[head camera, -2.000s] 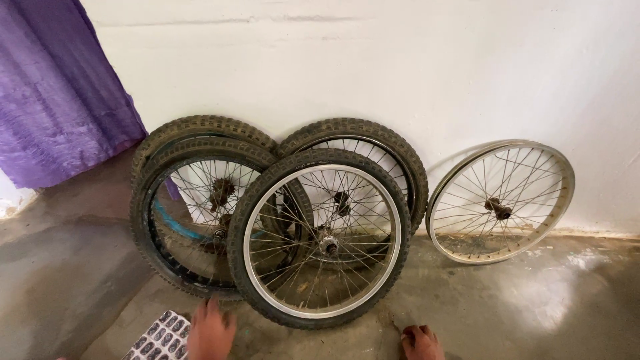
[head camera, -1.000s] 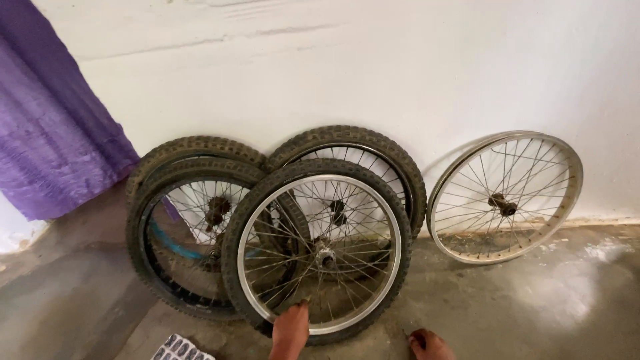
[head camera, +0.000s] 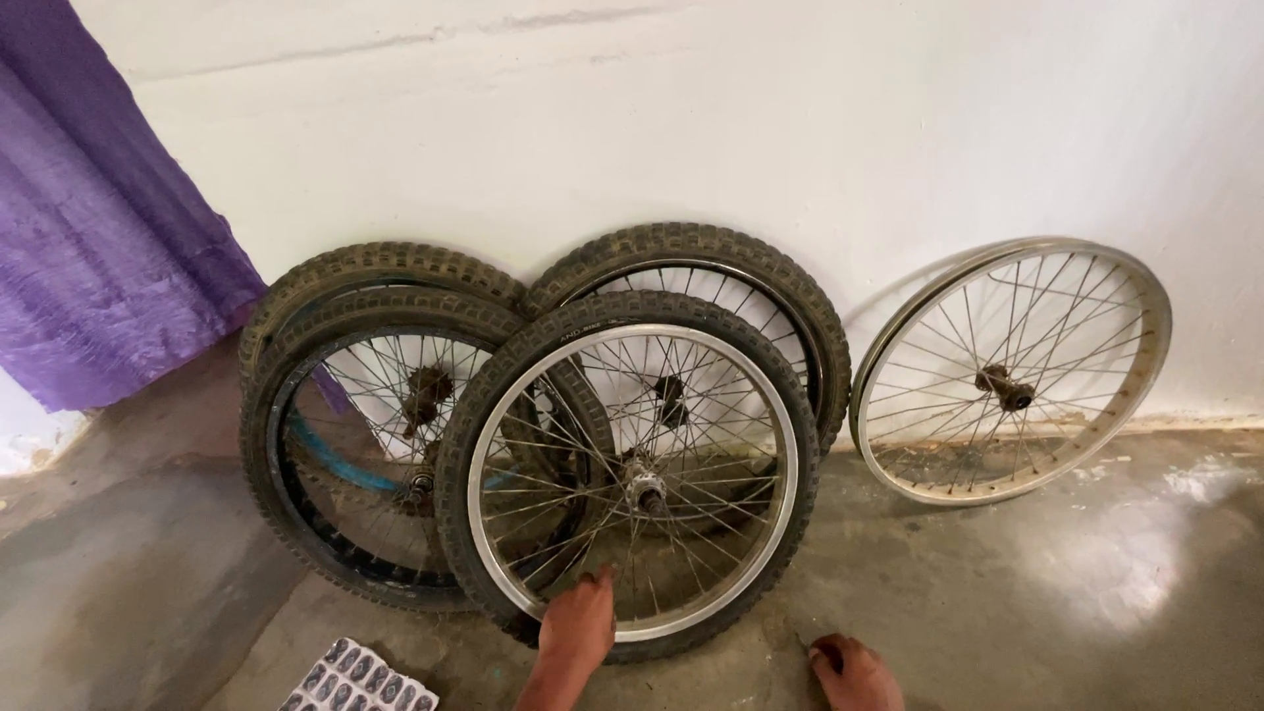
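Observation:
My left hand (head camera: 580, 612) is at the lower left of the front bicycle wheel (head camera: 632, 632), which has a silver rim and a knobby tyre. Its fingers are bunched in front of the spokes; whether they grip anything is unclear. At the bottom right of that wheel, just above the concrete floor, is my right hand (head camera: 855, 671), fingers curled, with something thin and dark by the fingertips. Behind the front wheel and to its left leans a black-rimmed wheel (head camera: 259, 464). Another tyred wheel (head camera: 681, 240) stands behind it against the wall.
One more tyred wheel (head camera: 395, 259) leans at the back left. A bare silver bicycle rim with spokes (head camera: 1150, 346) rests on the wall at the right. The purple curtain (head camera: 109, 217) hangs at the left. A patterned sheet or cloth (head camera: 360, 681) lies at the bottom left.
My left hand has moved right and up, from beside the patterned sheet to the front wheel's lower rim. My right hand has stayed near the same floor spot.

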